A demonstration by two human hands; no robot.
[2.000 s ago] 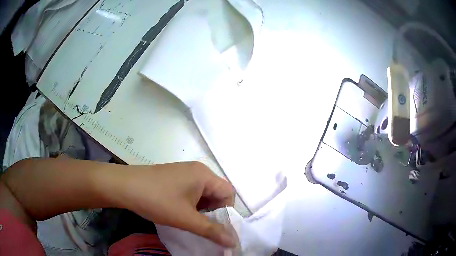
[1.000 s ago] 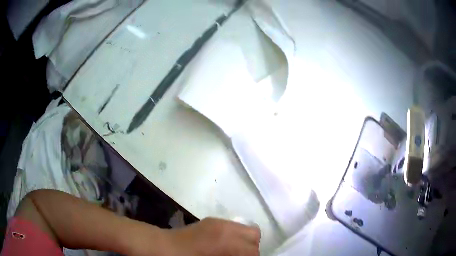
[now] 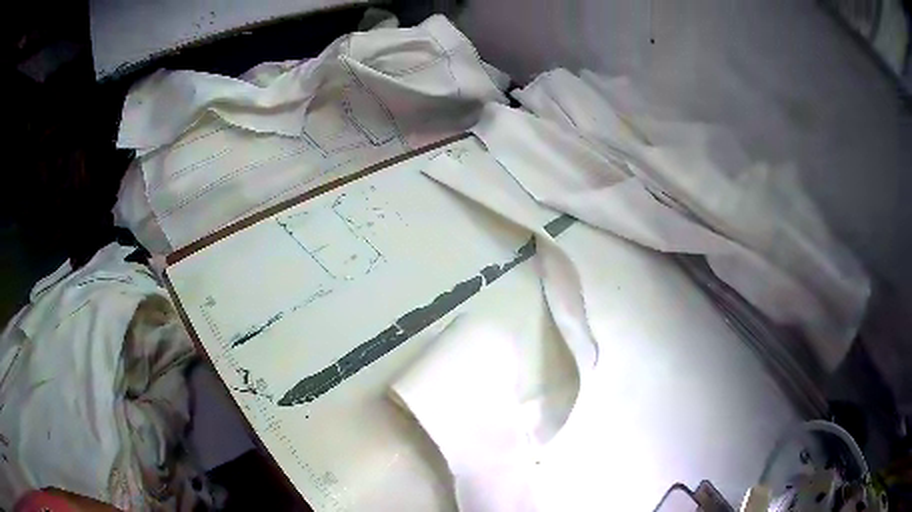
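Neither of my hands is in view. A small red patch [image 3: 55, 503], perhaps my left sleeve, is cut off at the bottom left. A plain white cloth strip [image 3: 480, 385] lies looped on the white table [image 3: 330, 290]. It bends back on itself at the right, and one narrow end points up and left. Its lower end runs out at the bottom edge, in glare. A corner of the needle plate [image 3: 680, 499] and part of the sewing machine [image 3: 815, 470] show at the bottom right. The needle area is hidden.
White panels with dark stitching [image 3: 370, 85] are heaped beyond the table's brown edge. More white cloth [image 3: 690, 200] lies across the far right of the table. A large white heap [image 3: 70, 370] hangs at the left. A worn dark tape strip [image 3: 400, 325] crosses the tabletop.
The view has swung up and to the left, so the far heaps now show and the machine has dropped to the bottom right corner. My left hand has gone out of view.
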